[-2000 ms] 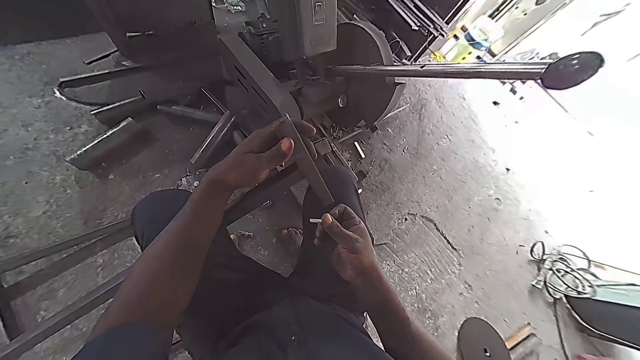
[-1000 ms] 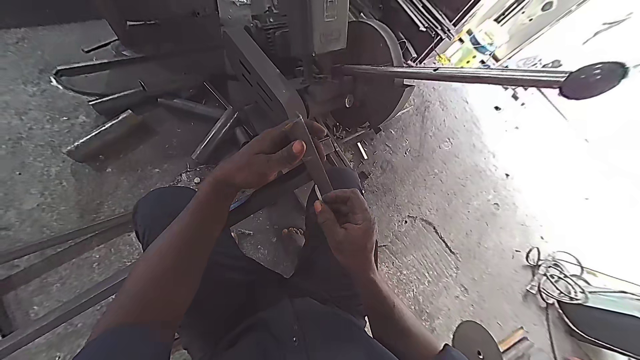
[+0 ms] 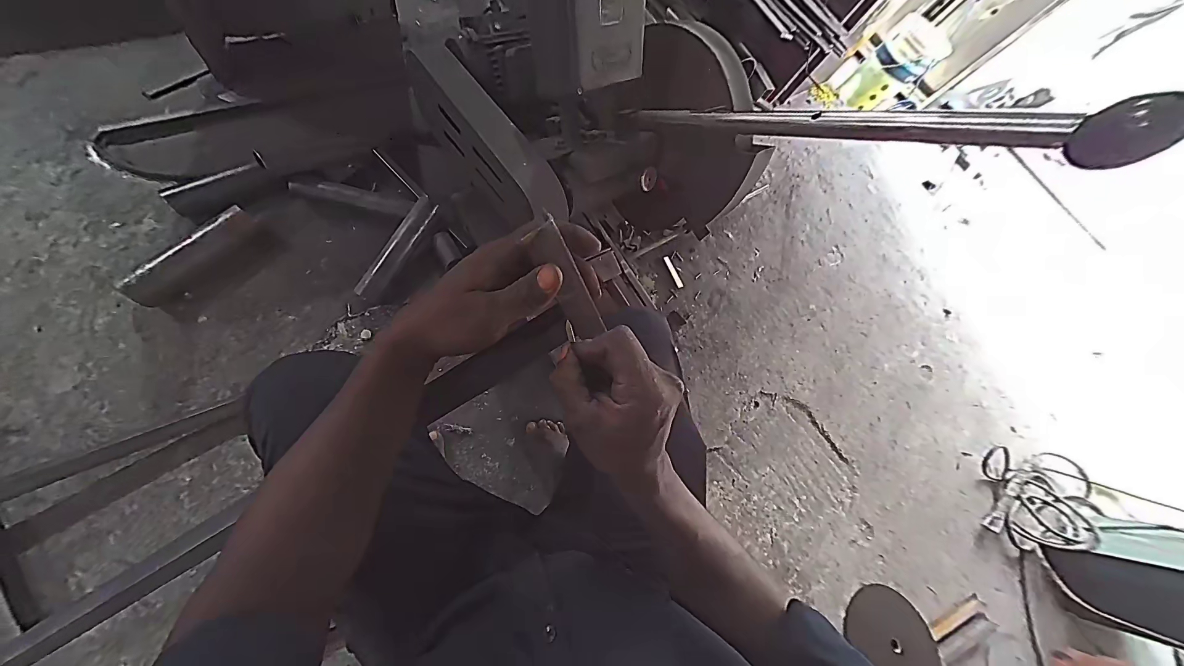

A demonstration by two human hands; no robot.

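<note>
My left hand (image 3: 490,301) grips the upper part of a flat metal strip (image 3: 575,282), its thumb on the near face and its fingers behind. In my right hand (image 3: 615,398) is a thin, light-tipped marking stick (image 3: 570,331), pinched between thumb and fingers at the strip's lower end. A dark steel bar (image 3: 490,370) lies across my lap beneath both hands. Just beyond them stands a cut-off saw with a large disc (image 3: 694,125), a slotted metal arm (image 3: 481,139) and a long handle (image 3: 869,128) reaching right.
Steel channel offcuts (image 3: 190,254) lie on the concrete floor at the left, and long steel bars (image 3: 120,583) at the lower left. A coiled cable (image 3: 1045,504) rests at the right. At the bottom right are a loose disc (image 3: 888,624) and a small offcut (image 3: 959,618).
The marking stick pointed left, away from the strip, two seconds ago; its tip now points up beside the strip's edge. My left hand keeps its hold on the strip.
</note>
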